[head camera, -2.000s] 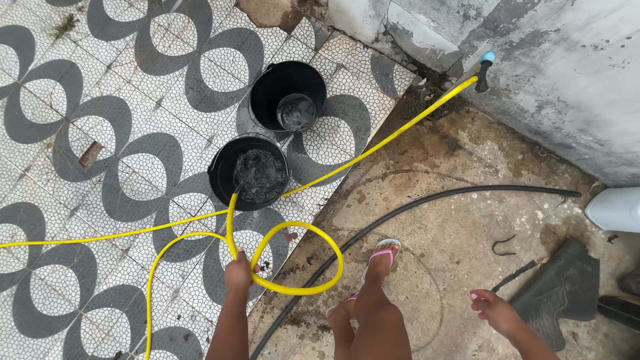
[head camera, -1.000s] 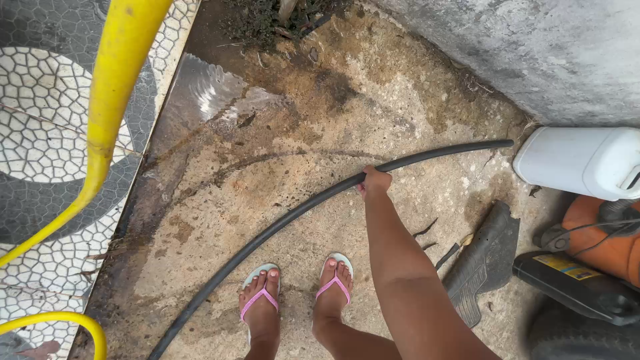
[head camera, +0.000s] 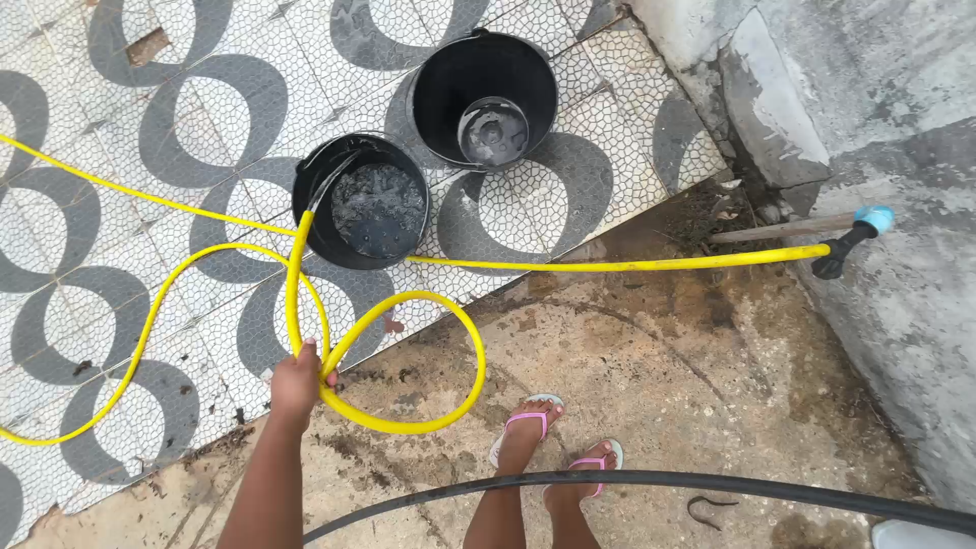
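My left hand (head camera: 297, 383) is closed around a yellow garden hose (head camera: 293, 297), just below the hose's upper end. Water (head camera: 333, 177) runs from that end into the nearer black bucket (head camera: 305, 236), where a shallow amount lies churned at the bottom. The hose makes a loop beside my hand, and another stretch passes behind the bucket to a tap (head camera: 837, 252) with a light blue part on the wall. A second black bucket (head camera: 450, 76) stands touching or close by, with a little water inside. My right hand is out of view.
A black pipe or thick hose (head camera: 686, 479) crosses low over my legs and sandalled feet (head camera: 526, 435). Patterned tiles (head camera: 229, 122) meet rough concrete (head camera: 648, 366) along a diagonal edge. A weathered wall (head camera: 900, 320) rises at right, and a white container (head camera: 915, 534) shows at the lower right corner.
One second ago a hand gripped the black pipe on the concrete; now that hand is out of view. The pipe has shifted and now crosses in front of my legs. The view has swung back to the buckets.
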